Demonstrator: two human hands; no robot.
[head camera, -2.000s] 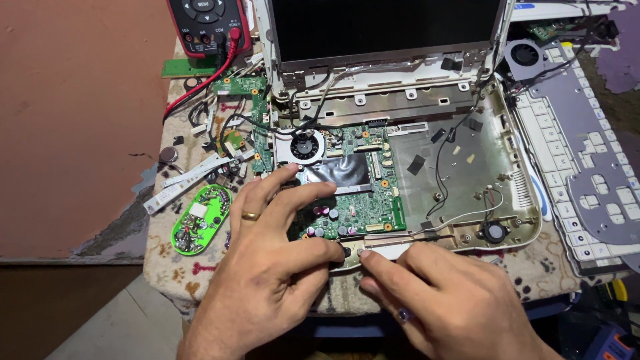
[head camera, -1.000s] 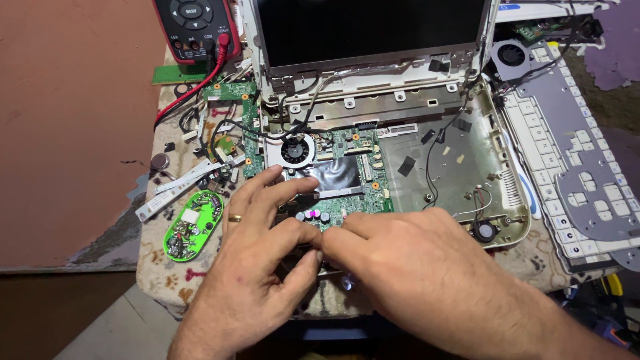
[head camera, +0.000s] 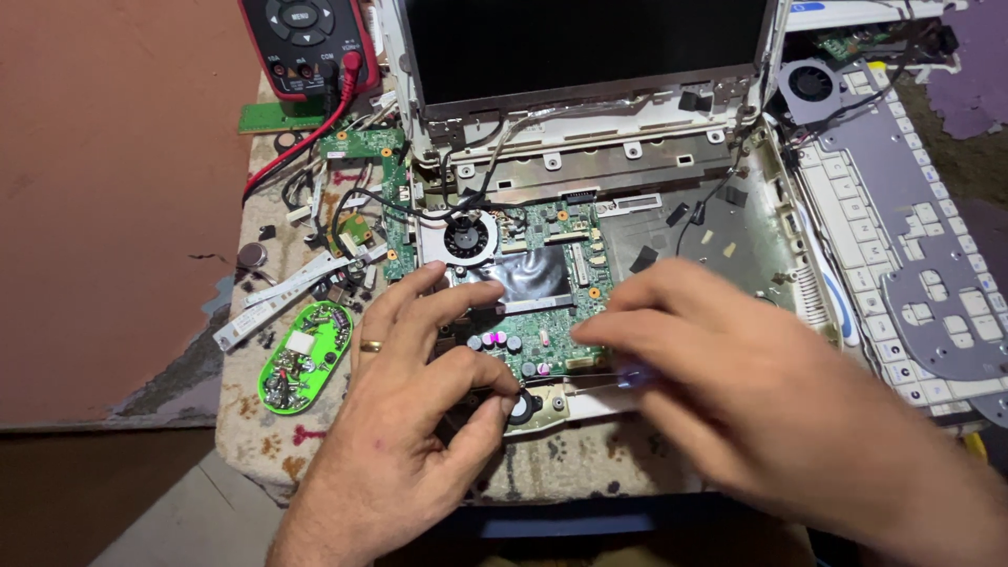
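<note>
My left hand (head camera: 425, 394) pinches the rim of a small round speaker (head camera: 521, 408) at the front edge of an opened laptop base (head camera: 602, 403). Motion blurs my right hand (head camera: 630, 339), which is raised over the front of the green motherboard (head camera: 543, 323). Under its fingers shows a blue-violet, translucent piece (head camera: 632, 376) of what looks like a thin tool; its grip is partly hidden. A fine line, a shaft or a wire, runs from there toward the speaker. Behind my left fingertips are the cooling fan (head camera: 466, 236) and a black film (head camera: 531, 276).
A multimeter (head camera: 303, 47) with leads stands at the back left. A green tray of screws (head camera: 305, 358), metal strips (head camera: 276, 303) and loose cables lie left. The laptop screen (head camera: 583, 47) rises behind. A detached keyboard (head camera: 858, 228) and second fan (head camera: 809, 81) are at right.
My right hand has risen away from the front edge, where it was beside my left hand. My left hand stays near the front edge, and the speaker now shows at its fingertips.
</note>
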